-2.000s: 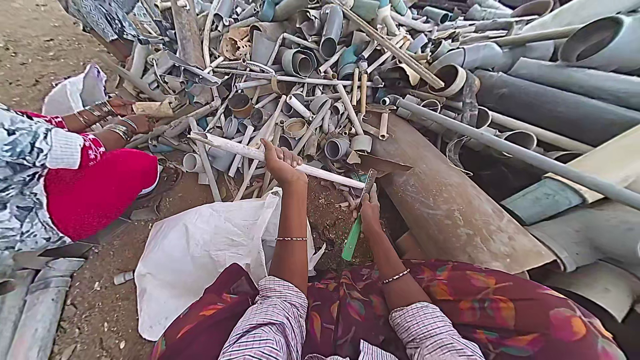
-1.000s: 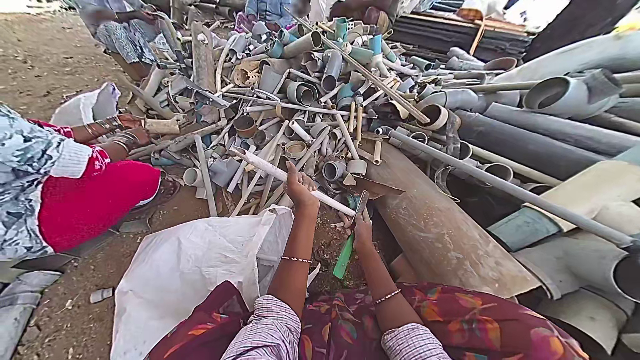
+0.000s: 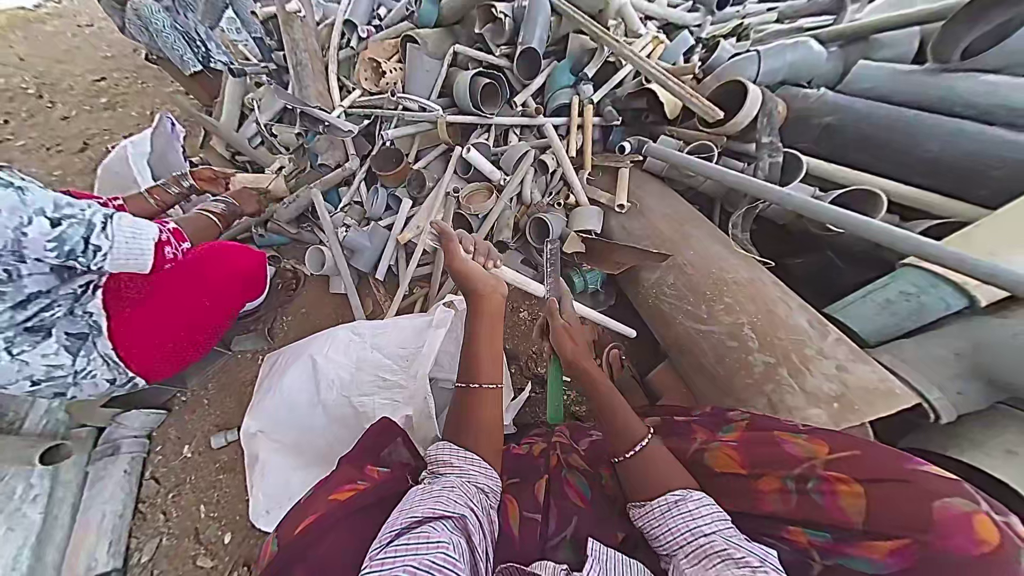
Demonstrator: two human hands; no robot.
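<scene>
My left hand [image 3: 470, 262] is closed around a thin white plastic pipe [image 3: 528, 285], which slants down to the right in front of me. My right hand [image 3: 566, 330] grips a tool with a metal blade [image 3: 552, 268] and a green handle [image 3: 555, 392]; the blade stands up across the pipe. Whether blade and pipe touch cannot be told. Under my left forearm lies a white sack [image 3: 344, 400], beside my lap. Beyond both hands a heap of scrap pipes and fittings [image 3: 478, 198] spreads out.
At the left a co-worker's hands [image 3: 232, 192] hold a light-coloured piece near another white sack [image 3: 144, 160]. A large brown curved sheet [image 3: 752, 320] lies at the right, with a long grey pipe [image 3: 816, 208] above it. Wide grey pipes [image 3: 896, 144] lie farther right.
The pipe in my left hand now slants with its right end farther past the blade. The blade stands more upright than before. The view has tilted down since one second ago.
</scene>
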